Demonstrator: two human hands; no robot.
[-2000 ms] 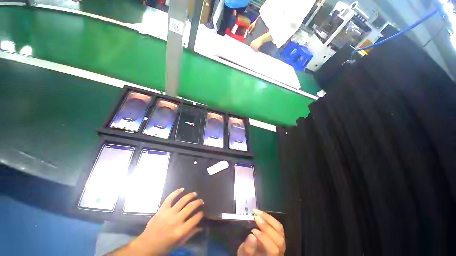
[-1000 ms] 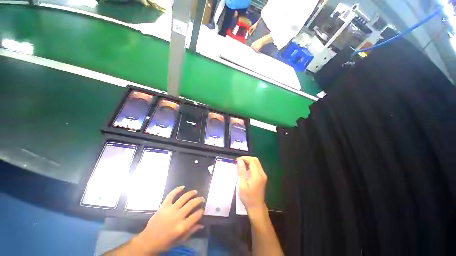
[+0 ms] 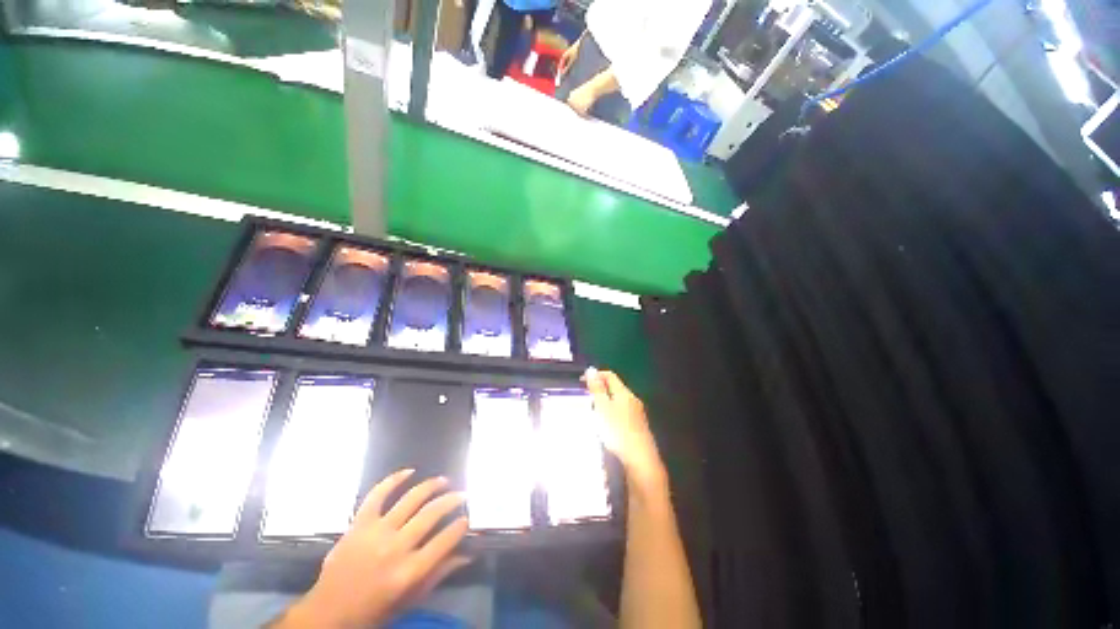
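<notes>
The near black tray (image 3: 418,371) lies in front of me. It holds two phones with glaring white screens at left (image 3: 211,455) and two at right (image 3: 501,461). Its middle slot is dark with a small pale dot and no lit screen. The far black tray behind it holds a row of phones with purple-orange wallpaper (image 3: 420,307). My left hand (image 3: 393,550) is spread at the near end of the middle slot, holding nothing. My right hand (image 3: 624,424) is at the upper right corner of the rightmost phone; whether its fingers grip anything is unclear.
The green conveyor belt (image 3: 540,215) runs behind the trays, with a metal post (image 3: 367,123) at its near side. A tall ridged black stack (image 3: 847,369) stands at right. Across the line are a person's hand (image 3: 593,91) and a blue bin (image 3: 679,121). A blue hose hangs at upper right.
Since two seconds ago, a lit phone has appeared in the near tray's fourth slot and the white slip is gone from view. The far middle phone went from black to wallpaper. My right hand rose to the tray's upper right.
</notes>
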